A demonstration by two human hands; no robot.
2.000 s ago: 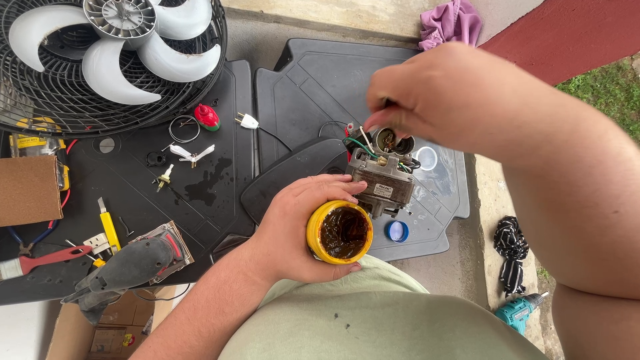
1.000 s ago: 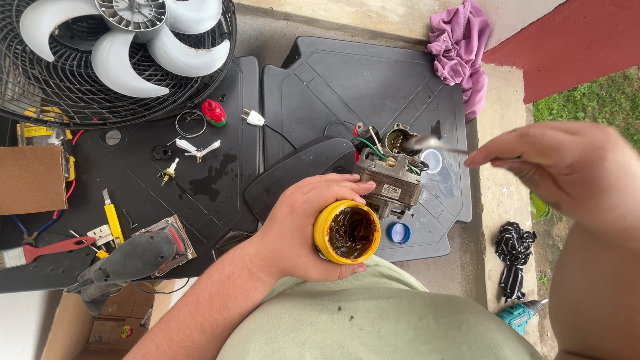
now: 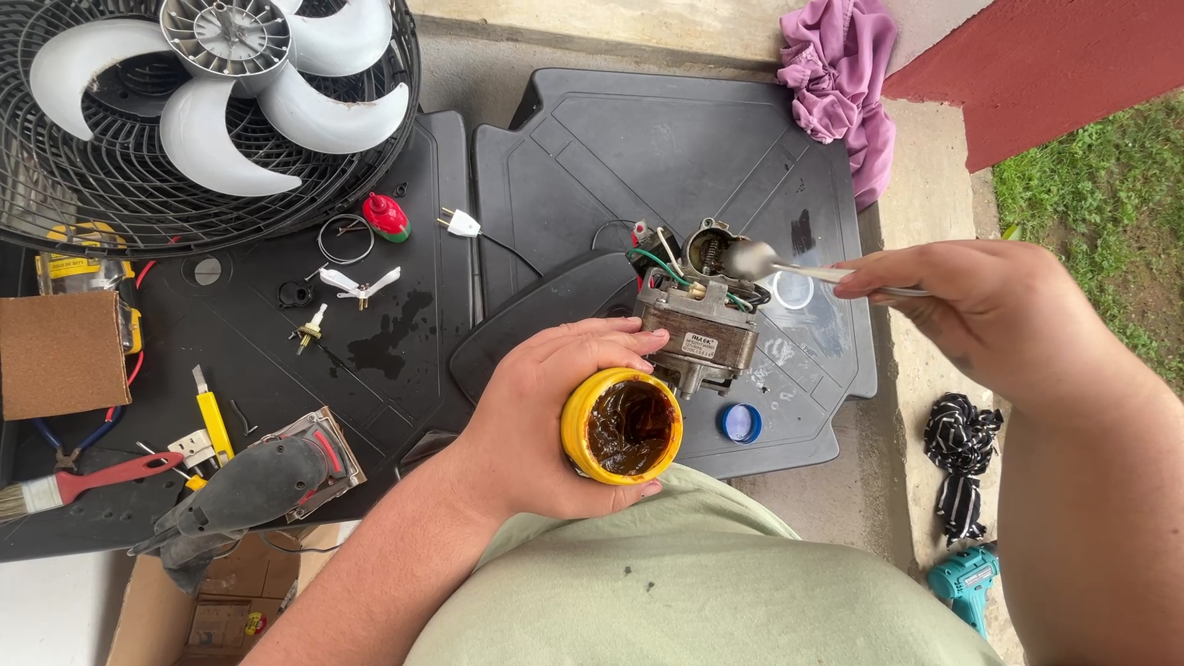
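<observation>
My left hand [image 3: 555,416] holds an open yellow tub [image 3: 578,435] of dark brown grease [image 3: 632,427], with a fingertip close to the fan motor's housing. In my right hand [image 3: 971,305] is a metal spoon [image 3: 754,262], its blurred bowl at the right edge of the open gear housing [image 3: 710,248]; whether they touch I cannot tell. A spring-like part shows inside that housing. The electric fan motor [image 3: 700,335] lies on the dark plastic table, green and white wires on top. Beside it are a blue cap [image 3: 741,423] and a clear round lid [image 3: 793,289].
At left are a fan grille with pale blades [image 3: 222,129], a red and green bottle [image 3: 386,217], a white plug [image 3: 460,223], an electric sander [image 3: 250,486], a utility knife [image 3: 214,416] and a paintbrush [image 3: 92,481]. A purple cloth [image 3: 837,83] hangs over the table's far right corner.
My right hand was above the gear housing two seconds ago, then moved right. The spoon's bowl stays near the housing. My left hand keeps hold of the yellow tub.
</observation>
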